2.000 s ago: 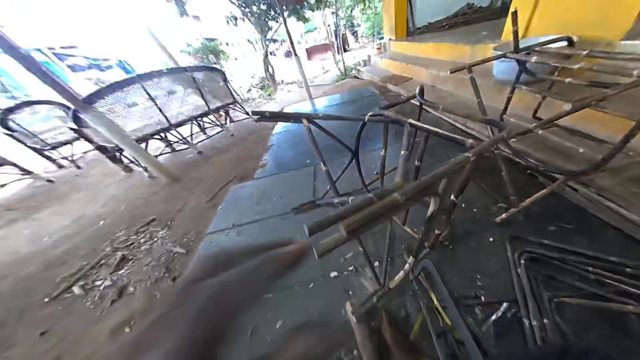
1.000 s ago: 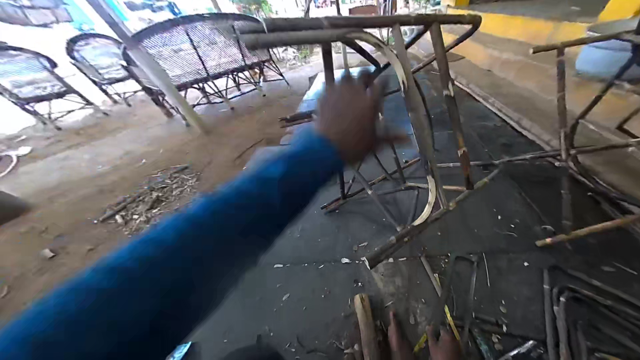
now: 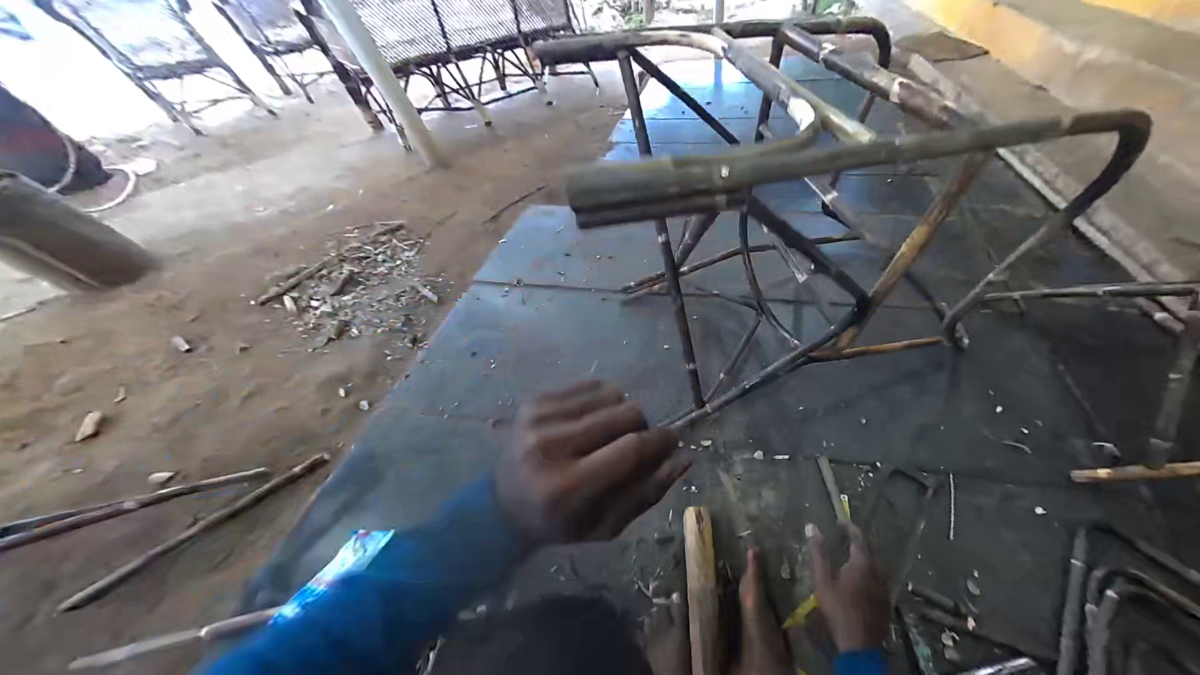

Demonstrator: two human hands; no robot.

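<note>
My left hand (image 3: 591, 464), in a blue sleeve, is blurred above the dark slab floor, its fingers curled and its palm side hidden. It is nearest to the lower end of a cane chair frame (image 3: 806, 159), which rests tilted on the floor with a thick double pole end toward the left. Low in the view, my right hand (image 3: 851, 591) has thumb and finger spread beside a yellow strip (image 3: 802, 611), with nothing seen held. A short wooden stick (image 3: 699, 586) lies between my bare feet, left of that hand.
Bent cane pieces (image 3: 1116, 600) lie at the lower right, and another cane frame (image 3: 1177, 384) at the right edge. Wood shavings (image 3: 361, 291) and loose sticks (image 3: 192, 534) are on the dirt at left. A post (image 3: 380, 80) and a woven bench (image 3: 469, 33) stand beyond.
My left hand, over the cane frame one second ago, is now lower and apart from it. The frame has turned, with its double pole end now nearer. The view has shifted.
</note>
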